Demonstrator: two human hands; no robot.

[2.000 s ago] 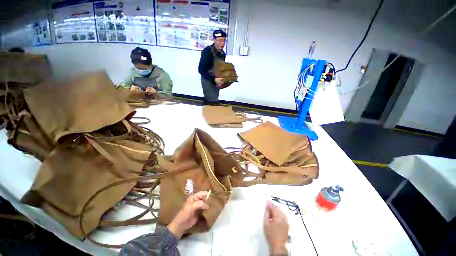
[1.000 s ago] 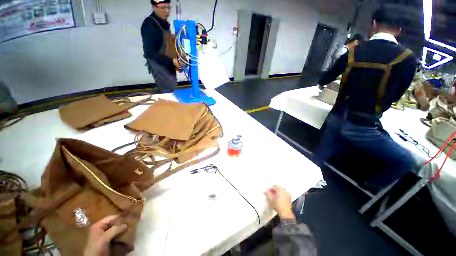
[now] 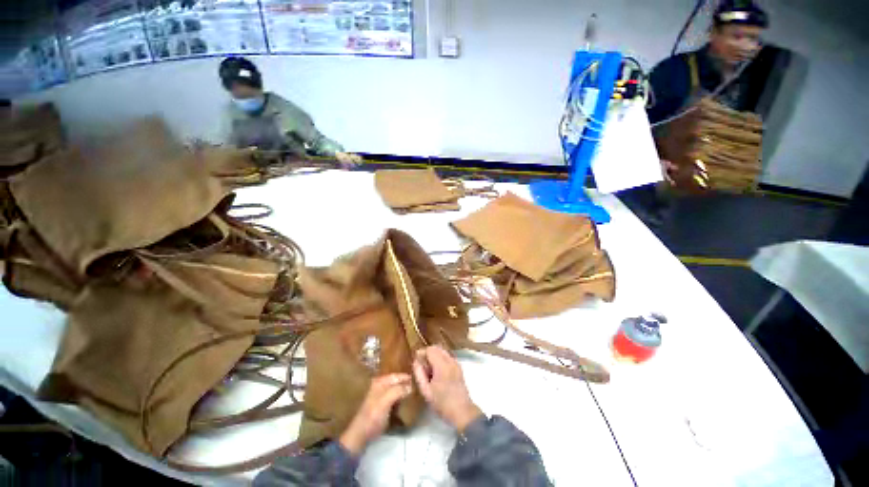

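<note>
An open brown bag [image 3: 333, 380] stands on the white table [image 3: 686, 399] in front of me, its gold zipper [image 3: 402, 290] running along the mouth. A shiny fitting [image 3: 370, 351] shows on its front panel. My left hand [image 3: 381, 404] and my right hand [image 3: 440, 382] are close together at the bag's lower right edge, near the zipper end, with fingertips pinched on the bag. What exactly the fingertips pinch is too small to tell.
Piled brown bags [image 3: 143, 333] lie at left, more bags [image 3: 538, 252] beyond at right. A red bottle [image 3: 636, 339], black cord [image 3: 610, 433] and blue stand [image 3: 583, 143] are at right. A masked person [image 3: 262, 119] sits opposite; another person [image 3: 729, 67] carries bags at right.
My right hand has come from the right side of the table to the bag beside my left hand. A strap now lies over the tool's place. The standing person has moved right with bags.
</note>
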